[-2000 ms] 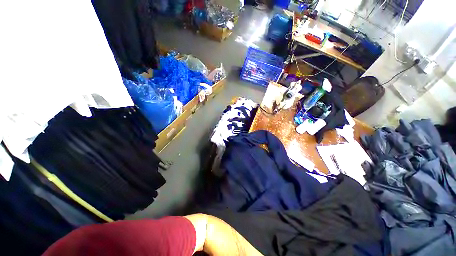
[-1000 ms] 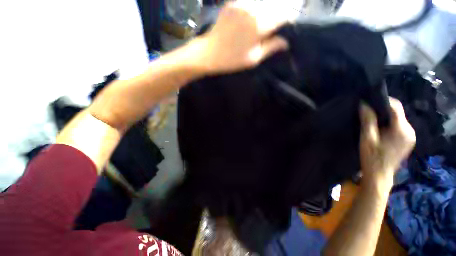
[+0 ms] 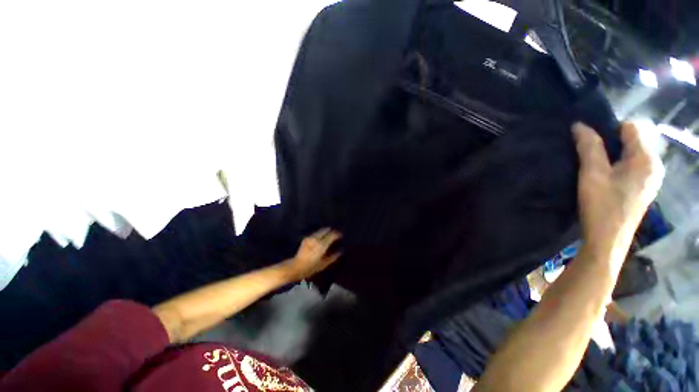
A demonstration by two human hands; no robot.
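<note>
A black suit jacket [image 3: 368, 153] hangs in front of me with its front open, showing a shiny lining and a small light mark near the collar. A black hanger [image 3: 563, 53] shows at its collar. My right hand [image 3: 617, 168] is shut on the jacket's edge at the shoulder or lapel, at the right. My left hand [image 3: 318, 253] is at the jacket's lower left side, fingers partly curled against the dark cloth; whether it grips the cloth cannot be told.
Large white covers [image 3: 138, 99] fill the upper left. A row of dark hanging garments [image 3: 176, 253] lies below them. A crumpled blue-grey garment pile [image 3: 659, 352] is at the lower right. Bright lights [image 3: 682, 70] show at the upper right.
The jacket has been raised and opened towards me beside the white covers. My left hand has moved down from its top to its lower left. My right hand still holds its right side.
</note>
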